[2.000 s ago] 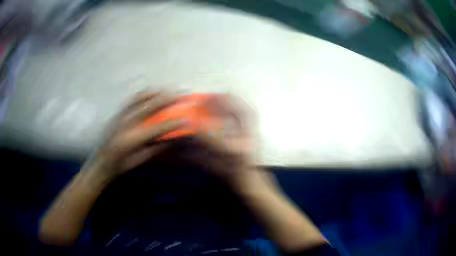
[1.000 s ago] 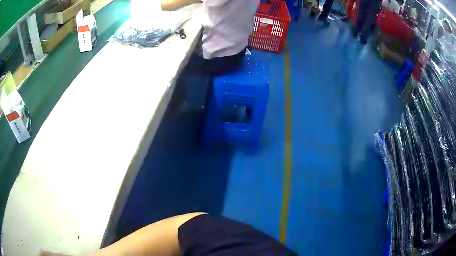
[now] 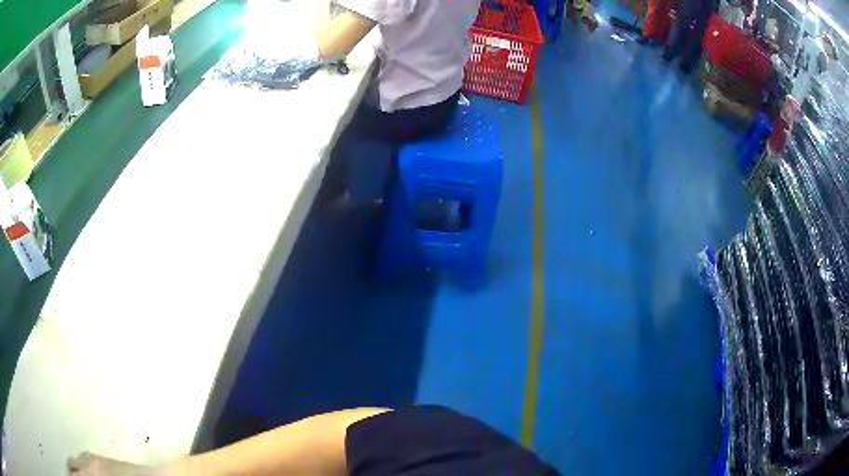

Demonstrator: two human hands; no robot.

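My right hand (image 3: 107,465) lies low at the near end of the long white bench (image 3: 177,260), mostly cut off by the bottom edge. My bare forearm and dark sleeve run along the bottom; whether the hand holds anything cannot be told. My left hand is out of view. An open retail box (image 3: 28,246), white with an orange patch and raised flap, stands on the green conveyor belt (image 3: 88,200) at the far left. A second open box (image 3: 155,70) stands further up the belt.
A person in a light shirt (image 3: 424,56) sits on a blue stool (image 3: 447,195) beside the bench, near dark bagged parts (image 3: 265,70). A red basket (image 3: 503,56) stands behind. Blue floor (image 3: 605,307) has a yellow line. Dark plastic-wrapped material (image 3: 791,307) is on the right.
Two seconds ago both hands were around an orange box over the bench; the view has since turned along the bench. Over the last second the belt boxes shifted slightly nearer, and the seated person's arm moved.
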